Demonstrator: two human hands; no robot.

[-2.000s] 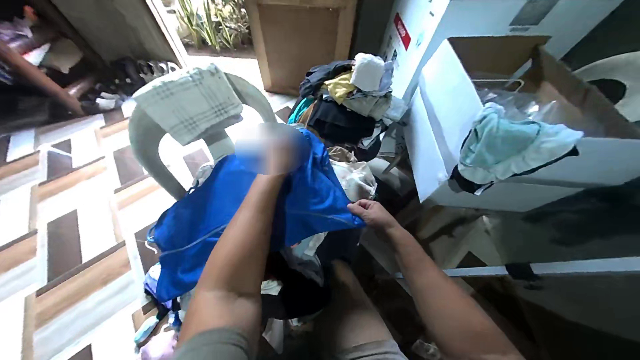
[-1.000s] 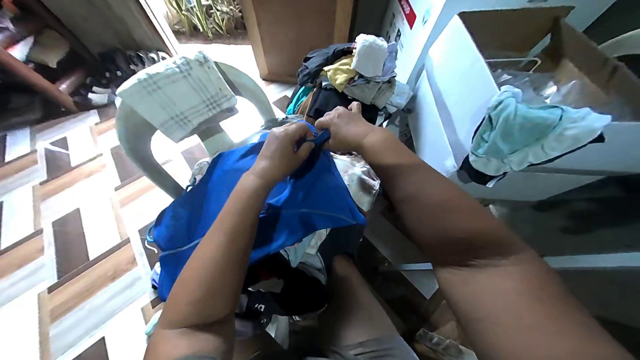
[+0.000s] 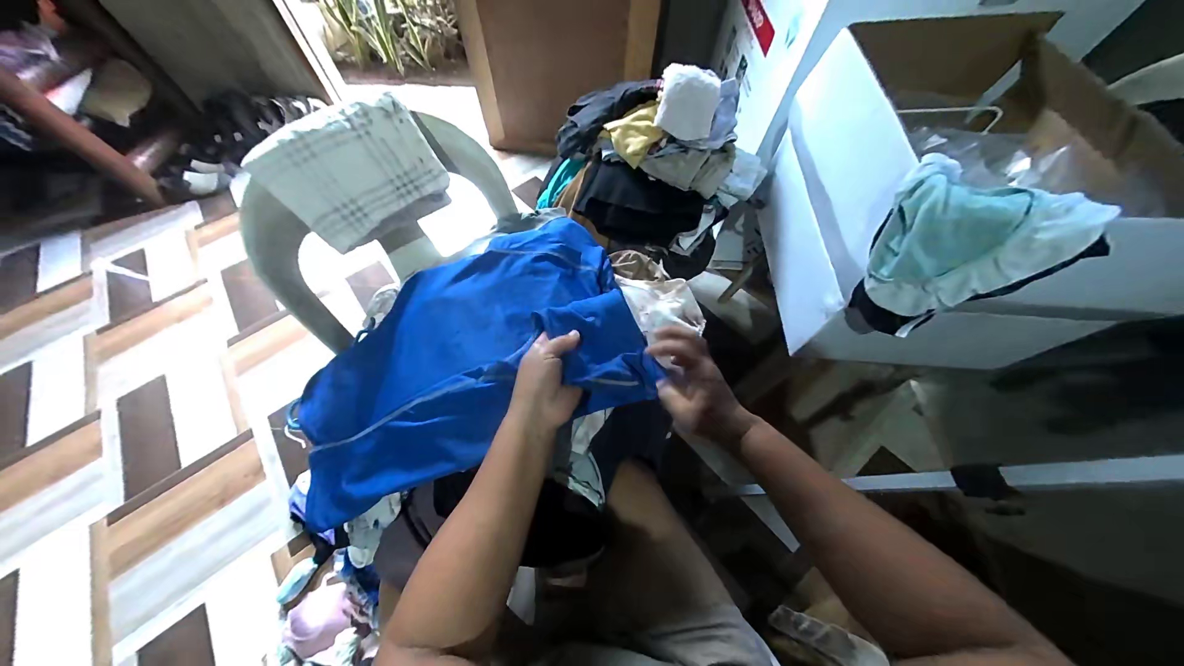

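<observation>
A blue garment (image 3: 444, 342) with pale seam lines lies spread over a heap of clothes in front of a plastic armchair (image 3: 277, 250). My left hand (image 3: 548, 379) grips the cloth right of its middle, thumb on top. At the garment's right edge is my right hand (image 3: 694, 379), slightly blurred, with fingers curled at the corner; whether it grips the cloth I cannot tell. Cream-coloured fabric (image 3: 666, 301) shows just behind that hand. Below the garment, dark clothes (image 3: 573, 527) rest between my arms, partly hidden.
A checked cloth (image 3: 356, 166) hangs over the chair back. Beyond the blue garment is a stack of clothes (image 3: 647, 185). At right stands an open white cardboard box (image 3: 814, 213), with mint-green clothing (image 3: 971, 240) over its edge. Small clothes (image 3: 324, 610) lie at lower left.
Both hands were together at the garment's far edge one second ago; now they are nearer me and apart. The garment's right part now lies folded over itself.
</observation>
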